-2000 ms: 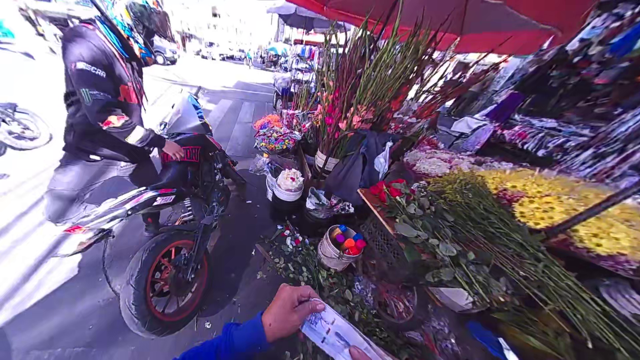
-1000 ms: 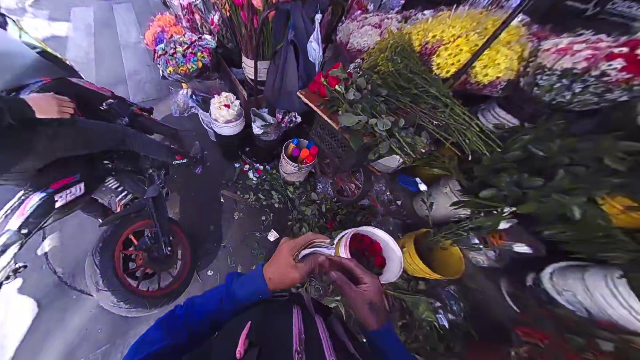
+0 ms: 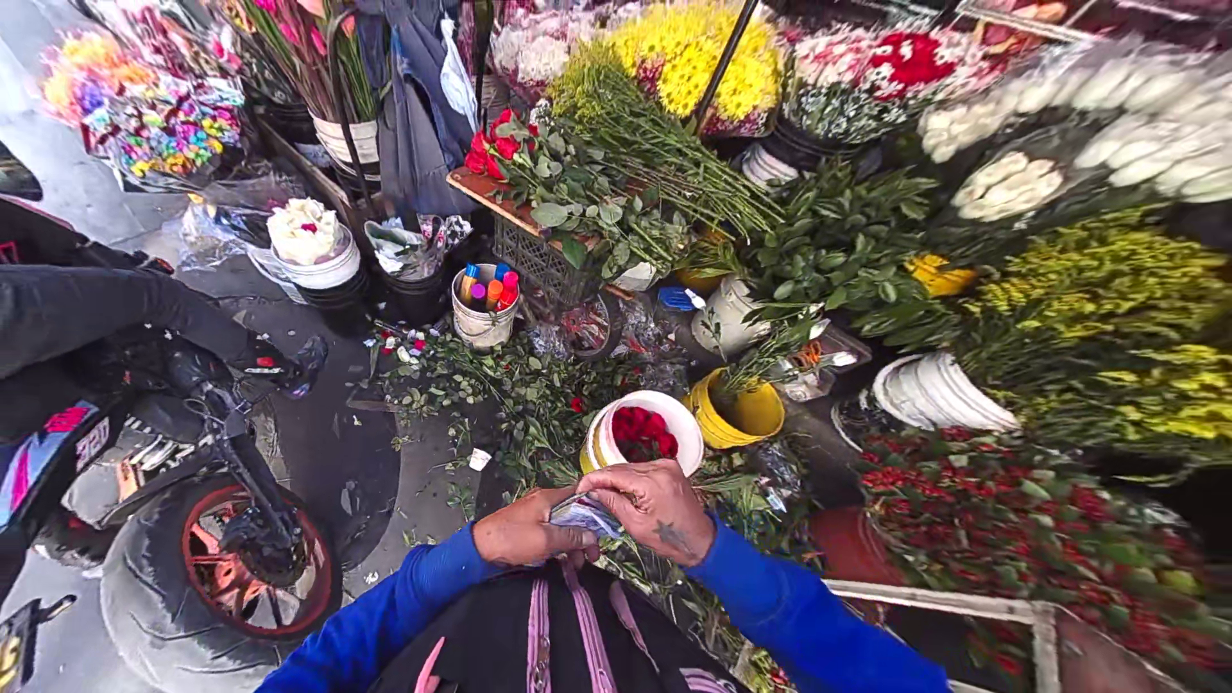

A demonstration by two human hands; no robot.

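Note:
Both hands meet at the lower middle of the view, in front of a black bag with pink zippers (image 3: 568, 626). My left hand (image 3: 534, 527) grips folded paper that looks like banknotes (image 3: 587, 515). My right hand (image 3: 653, 507) has its thumb and fingers closed on the other edge of the same paper. Just beyond the hands stands a white bucket (image 3: 599, 438) with red petals or flower heads (image 3: 643, 433) inside. A yellow bucket (image 3: 736, 414) with green stems is to its right.
Cut leaves (image 3: 491, 395) litter the pavement. A motorcycle wheel (image 3: 255, 558) and a rider's leg (image 3: 125, 308) are at left. Beyond are a bucket of colored tubes (image 3: 484, 322), roses on a wooden board (image 3: 496, 197) and yellow flowers (image 3: 693, 58). Red-berried stems (image 3: 1020, 539) fill the lower right.
The view has swung down and to the right. My right hand, mostly out of frame two seconds ago, is now on the paper with my left, which has drawn it in above the bag.

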